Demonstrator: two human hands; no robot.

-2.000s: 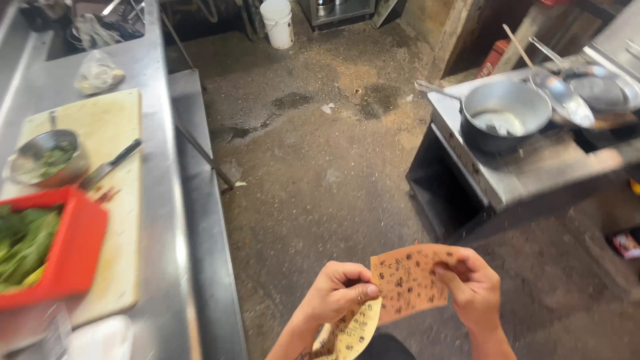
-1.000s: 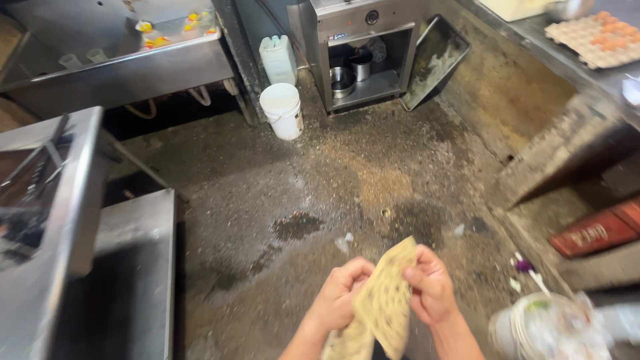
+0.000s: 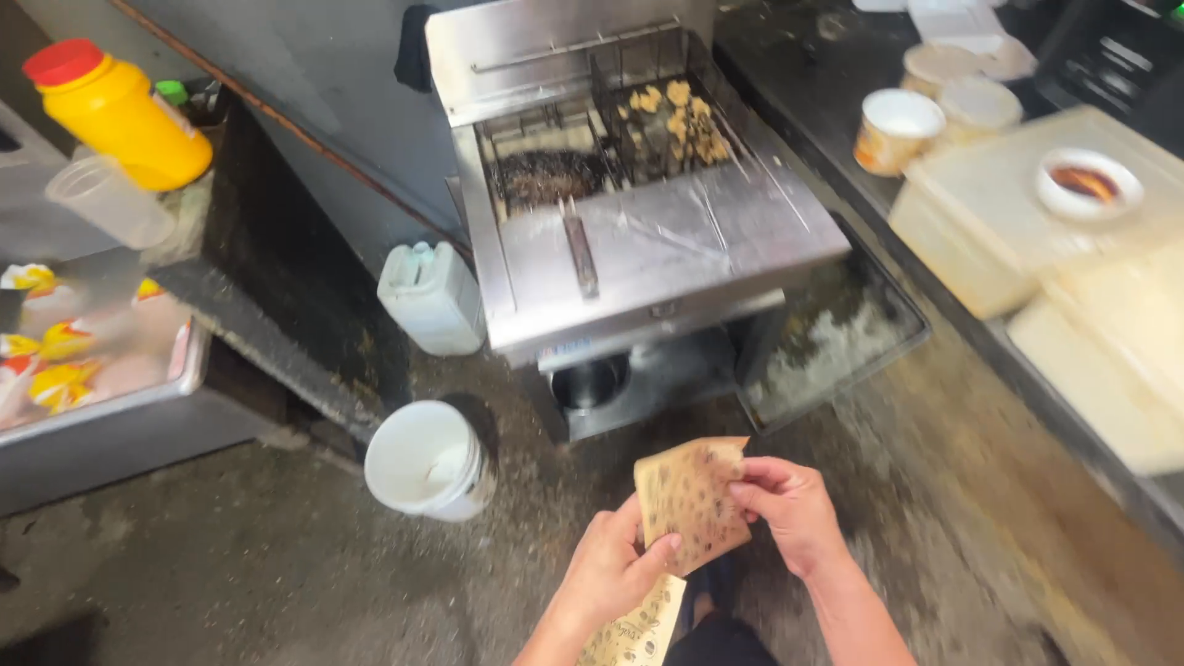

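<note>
A printed brown paper food wrapper (image 3: 694, 504) is pinched between my two hands at the bottom centre. My left hand (image 3: 615, 564) grips its lower left side, thumb in front, and another printed paper (image 3: 638, 629) hangs below that hand. My right hand (image 3: 786, 509) pinches the wrapper's right edge. Beyond them stands a stainless steel deep fryer (image 3: 647, 250); golden fried pieces (image 3: 684, 120) lie in its right well. A fryer basket handle (image 3: 580, 254) rests over the front of the left well, where dark oil shows.
A white bucket (image 3: 425, 462) and a plastic jerrycan (image 3: 432, 301) stand on the floor left of the fryer. At right, a counter holds plastic tubs (image 3: 980, 213) and a small bowl of sauce (image 3: 1089, 185). A yellow jar (image 3: 120, 116) sits on a ledge at left, above a sink (image 3: 102, 398).
The view has swung from the work tables and stove to the fryer. The wrapper is still in both my hands, now more spread out than one second ago.
</note>
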